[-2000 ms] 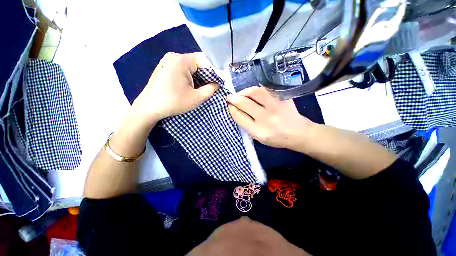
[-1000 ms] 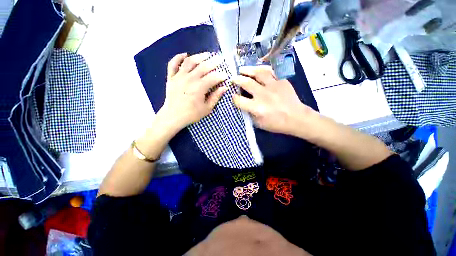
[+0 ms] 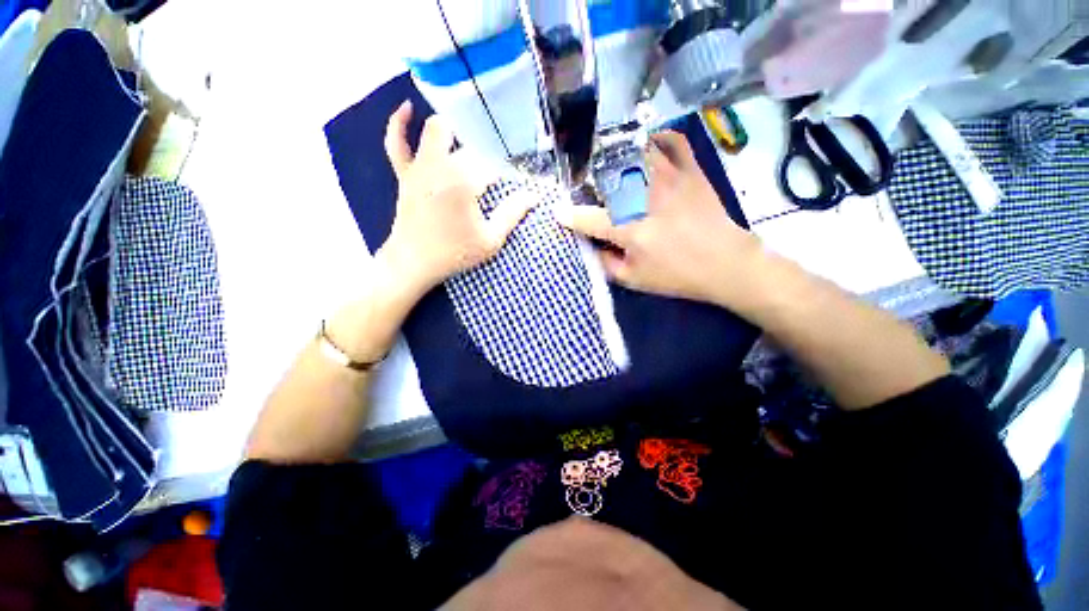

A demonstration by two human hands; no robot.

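A dark panel (image 3: 537,412) lies under the sewing machine head (image 3: 496,90). A checked piece (image 3: 525,316) lies on it, its rounded end towards me, with a white strip (image 3: 607,308) along its right side. My left hand (image 3: 448,215) rests spread on the panel and the checked piece's left edge, left of the needle area (image 3: 573,179). My right hand (image 3: 675,233) lies on the panel right of the strip, fingers apart, one fingertip by the strip close to the needle area. The fabric edge under the presser foot is hidden.
Stacked dark panels (image 3: 60,215) and a checked piece (image 3: 167,298) lie at the left. Black scissors (image 3: 836,161), a yellow-green tool (image 3: 725,128) and a checked pile (image 3: 1003,215) with a white strip on it are at the right. A grey-blue block (image 3: 625,193) sits beside the needle.
The checked piece, bunched up under my left fingers at first, now lies flat. My left hand has spread out on the fabric. The scissors and tool have come into fuller view.
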